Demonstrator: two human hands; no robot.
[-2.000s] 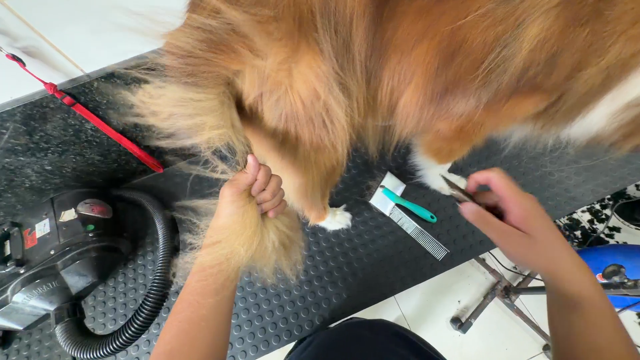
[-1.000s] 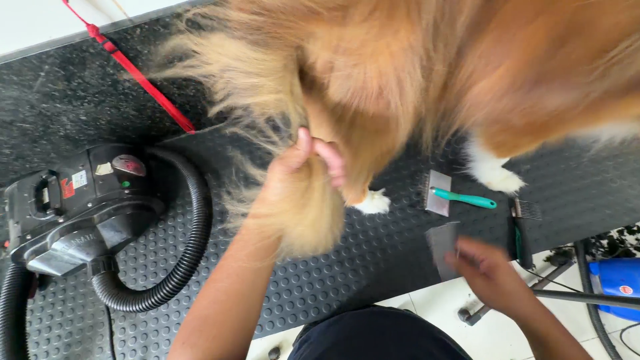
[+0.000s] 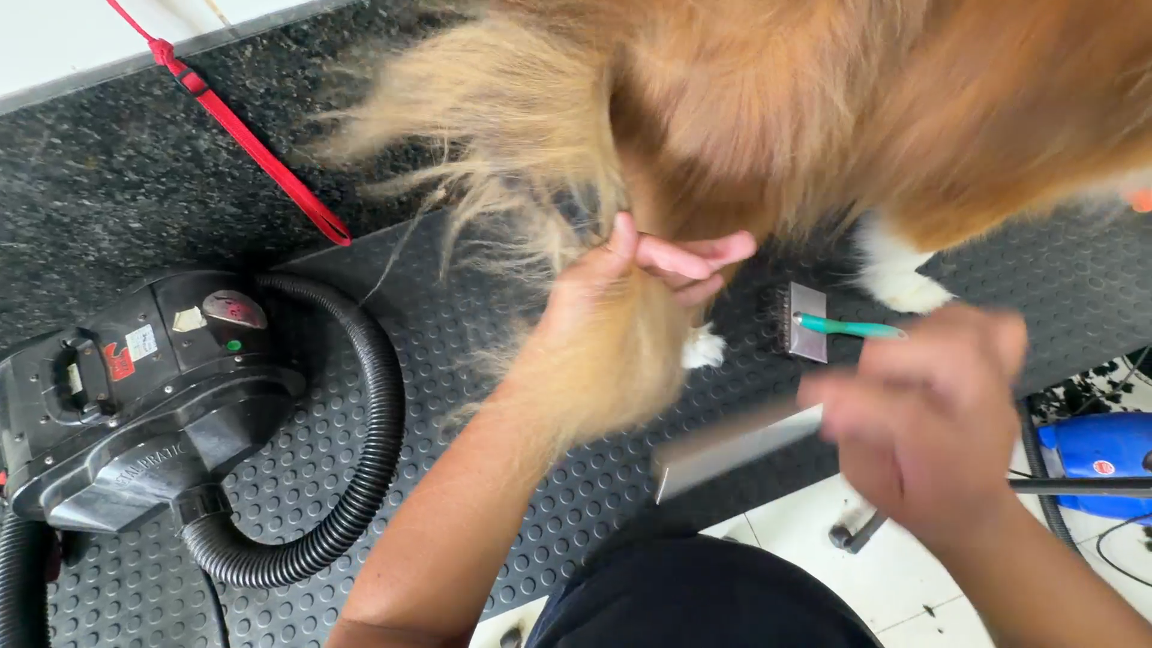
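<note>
A brown long-haired dog (image 3: 765, 99) with white paws stands on a black studded rubber mat. My left hand (image 3: 639, 270) is around its pale, feathery tail (image 3: 504, 90), thumb up and fingers partly loosened, with tail hair hanging over the wrist. Blurred by motion, my right hand (image 3: 918, 405) holds a metal grooming comb (image 3: 738, 445), which points left below the tail and apart from it. Just above the comb, a slicker brush (image 3: 809, 322) with a teal handle lies on the mat near a front paw.
A black pet dryer (image 3: 153, 360) with a ribbed hose (image 3: 382, 405) occupies the left side of the mat. Against the dark granite behind hangs a red strap (image 3: 261, 153). On the floor at right are a blue machine (image 3: 1098, 459) and a metal stand leg (image 3: 855, 531).
The right hand now holds the comb, which lay by the brush two seconds ago; the dark tool it held then lay beside the brush a second ago. The left hand's fingers have loosened.
</note>
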